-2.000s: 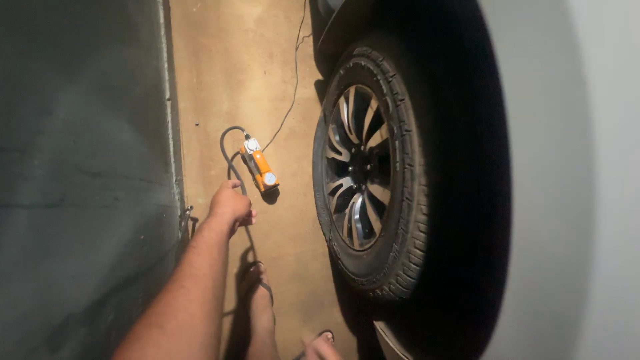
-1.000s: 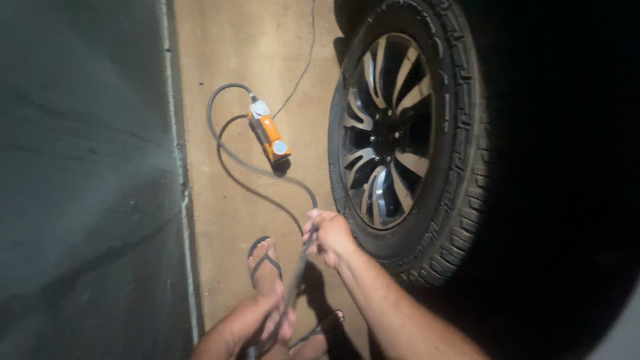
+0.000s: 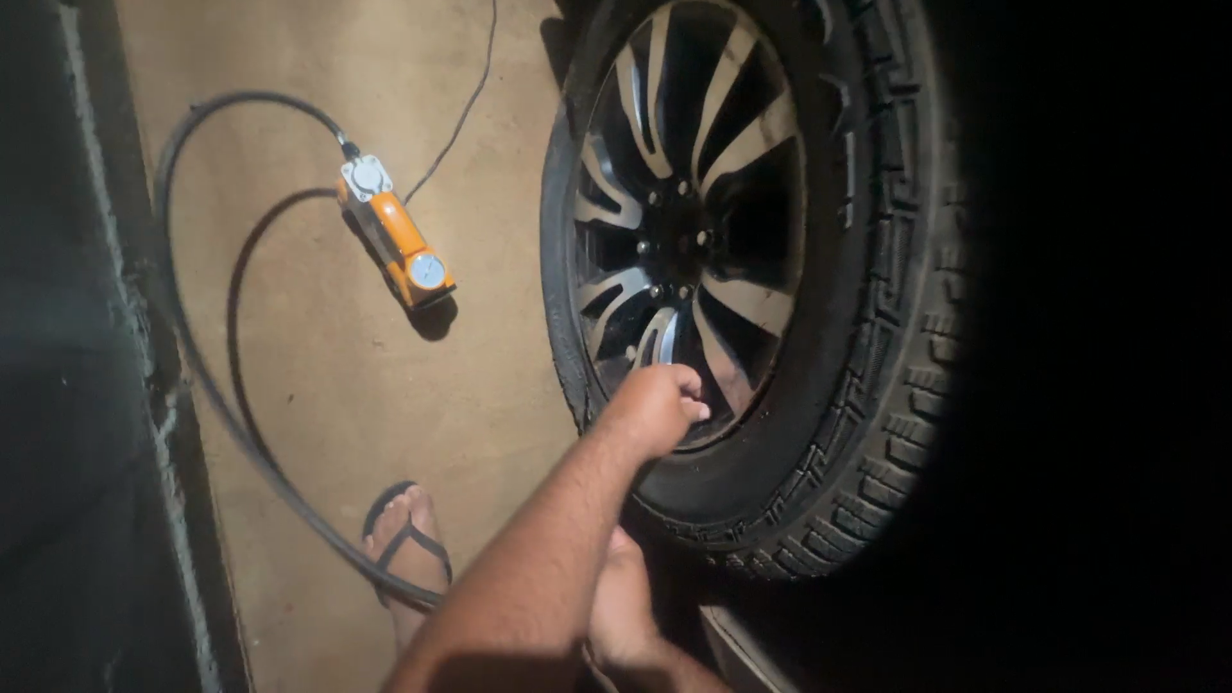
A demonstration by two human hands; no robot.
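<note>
My left hand (image 3: 659,409) reaches to the lower part of the black and silver alloy wheel rim (image 3: 760,279), its fingers curled at the spokes; whether they pinch something small is hidden. Partly covered by my left forearm, my right hand (image 3: 621,587) is lower down, beside the tire (image 3: 760,500), and its fingers and anything in them cannot be made out. An orange portable air compressor (image 3: 399,226) with a round gauge lies on the floor left of the wheel. Its dark air hose (image 3: 168,221) loops left and down, then passes behind my left forearm.
A thin power cord (image 3: 467,120) runs upward from the compressor across the tan floor (image 3: 481,385). My foot in a black flip-flop (image 3: 409,544) stands near the hose. A dark surface with a pale edge line (image 3: 120,289) borders the left. Deep shadow covers the right side.
My left hand has left the hose and moved right and up to the wheel rim. My right hand, on the hose a second ago, is now lower, partly behind my left forearm. The view is closer to the wheel.
</note>
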